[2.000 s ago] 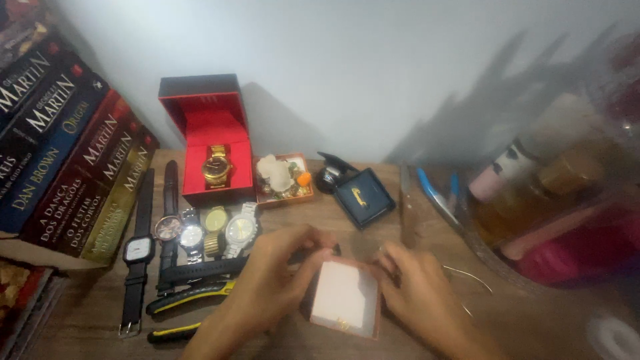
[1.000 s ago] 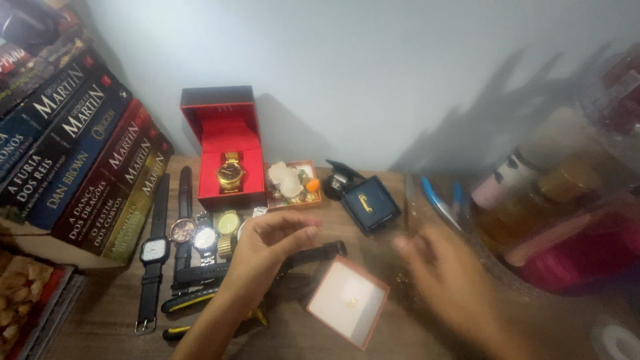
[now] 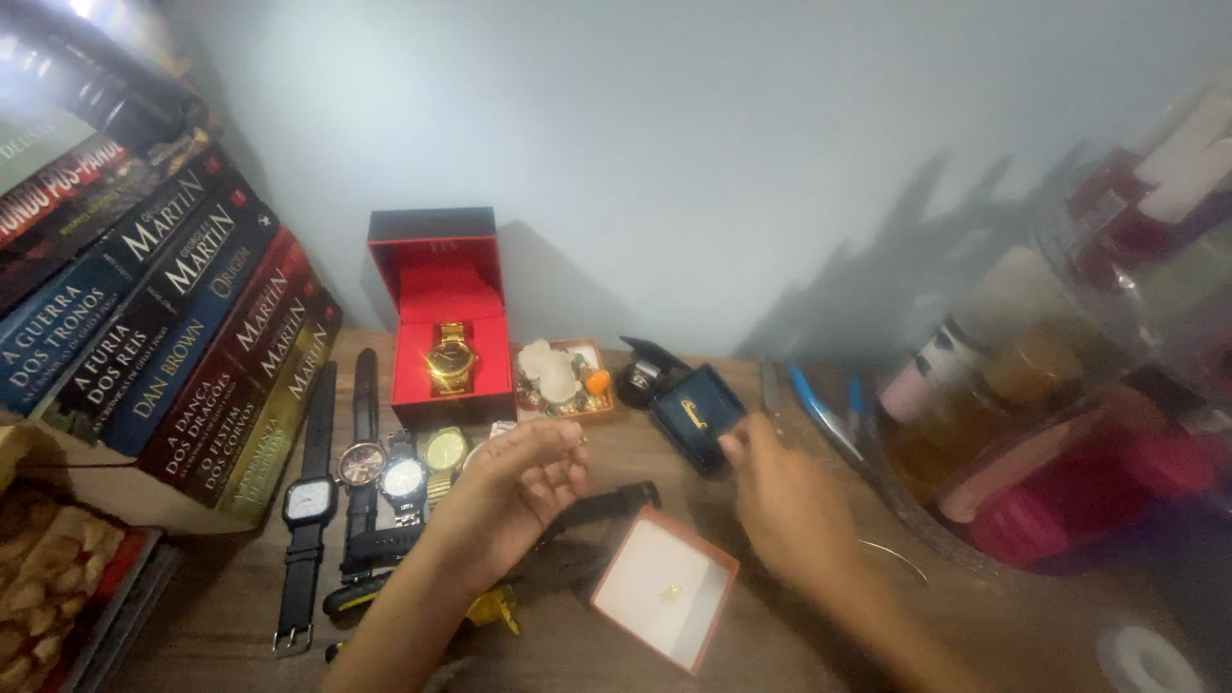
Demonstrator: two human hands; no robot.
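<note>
My left hand (image 3: 515,491) is half curled, palm up, over the watches; a tiny shiny thing shows at its fingertips, too small to name. My right hand (image 3: 789,491), blurred, has its fingertips at the lower right edge of a dark blue jewelry box (image 3: 701,414); whether it grips the box is unclear. Between my hands lies an orange-edged square box part (image 3: 664,587) with a white inside and a small gold-coloured piece (image 3: 671,594) on it. A black strap (image 3: 611,505) runs beside my left hand. A gold watch (image 3: 450,358) sits in an open red-lined box (image 3: 409,385).
Several watches (image 3: 361,466) lie at left beside stacked books (image 3: 192,356). A small box of trinkets (image 3: 568,377) stands near the wall. Blue-handled pliers (image 3: 818,404) and a clear container of bottles (image 3: 1020,462) are at right. Yellow-and-black tool handles (image 3: 361,595) lie under my left forearm.
Both hands held the orange-edged box part two seconds ago; it now lies on the table, let go. My right hand has since moved to the blue box.
</note>
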